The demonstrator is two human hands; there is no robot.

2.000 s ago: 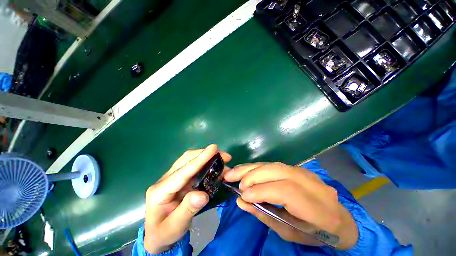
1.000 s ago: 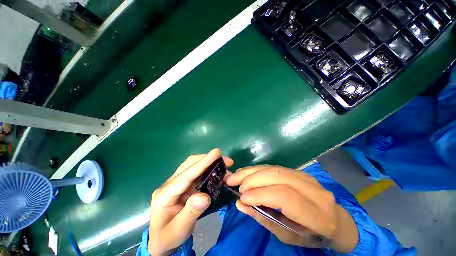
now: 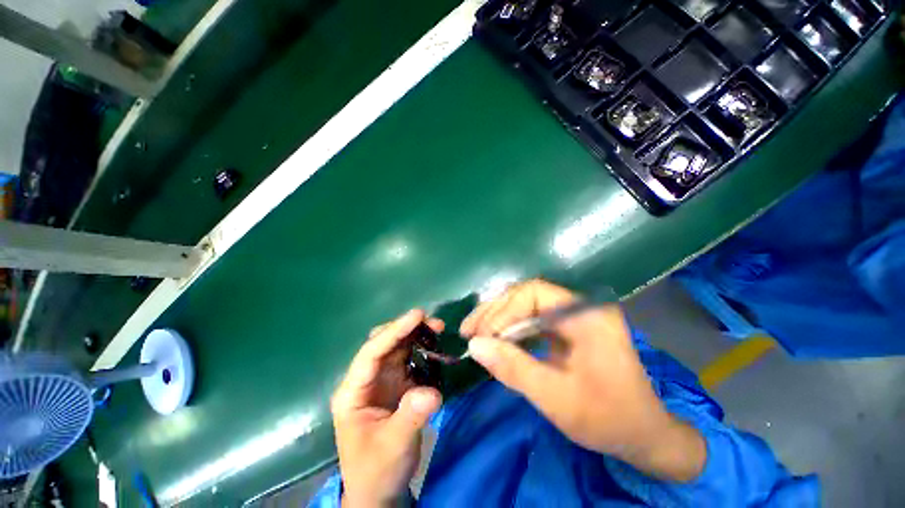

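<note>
My left hand [image 3: 382, 412] holds a small black electronic assembly [image 3: 425, 359] between thumb and fingers, low in the middle of the view above the bench's front edge. My right hand [image 3: 571, 372], bare, holds slim silver tweezers [image 3: 541, 322] like a pen. A thin reddish line, perhaps a wire, runs from the tweezer tips towards the assembly; its detail is too small to tell. The inside of the assembly is partly hidden by my left fingers.
A black blister tray [image 3: 595, 146] with units in several pockets lies at upper right. A white rail [image 3: 327, 134] borders a darker belt carrying a loose black unit [image 3: 226, 181]. A blue fan [image 3: 45, 412] stands at left. A person's blue sleeve [image 3: 824, 288] is at right.
My right hand has turned, and the tweezers now point from upper right instead of lower right. My left hand with the assembly has moved slightly right. The view has shifted slightly.
</note>
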